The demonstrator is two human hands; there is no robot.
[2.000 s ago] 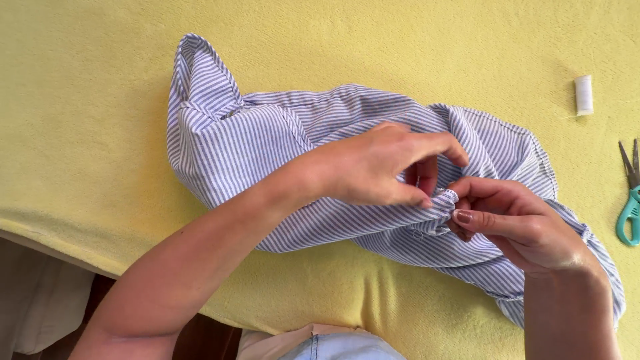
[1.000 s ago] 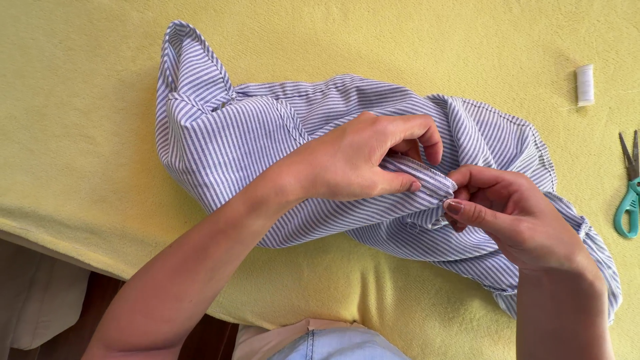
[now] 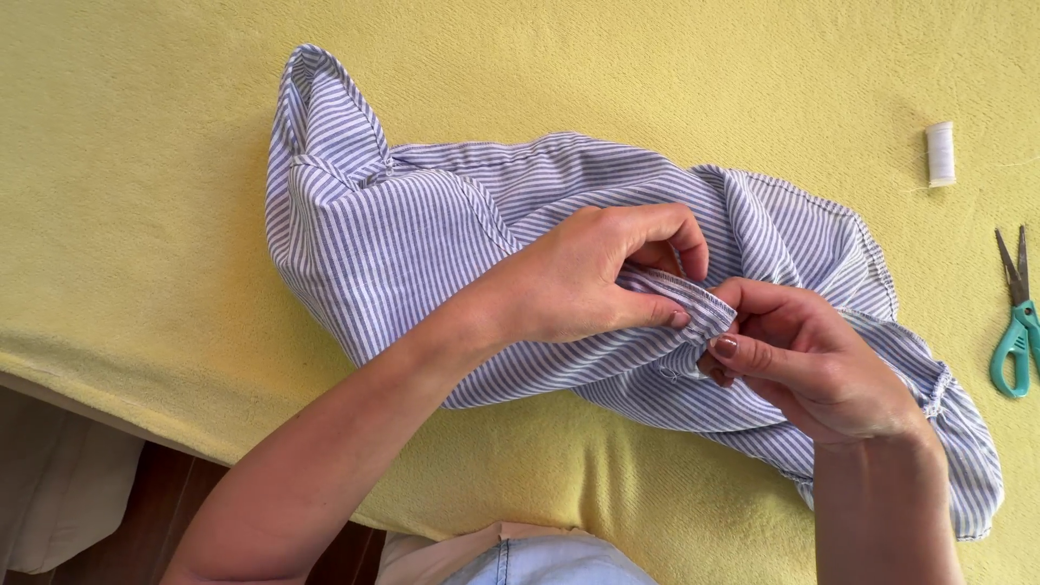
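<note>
A blue-and-white striped cloth garment (image 3: 406,236) lies bunched across the middle, with stitched seams showing. My left hand (image 3: 601,276) pinches a seamed edge of it between thumb and fingers, the index finger arched above. Just to the right, my right hand (image 3: 796,357) grips the tip of that same edge between thumb and forefinger. Loose white thread ends hang from the fabric below the fingertips. Whether a needle is between the fingers cannot be seen.
A spool of white thread (image 3: 941,154) stands or lies at the upper right. Scissors with teal handles (image 3: 1016,341) lie at the right edge, blades parted. A yellow fleece cover (image 3: 162,325) is under everything; its near edge runs along the lower left.
The seamed edge between my hands shows more of its stitching than two seconds ago, and my left hand has shifted slightly left along it. Both hands still hold the cloth.
</note>
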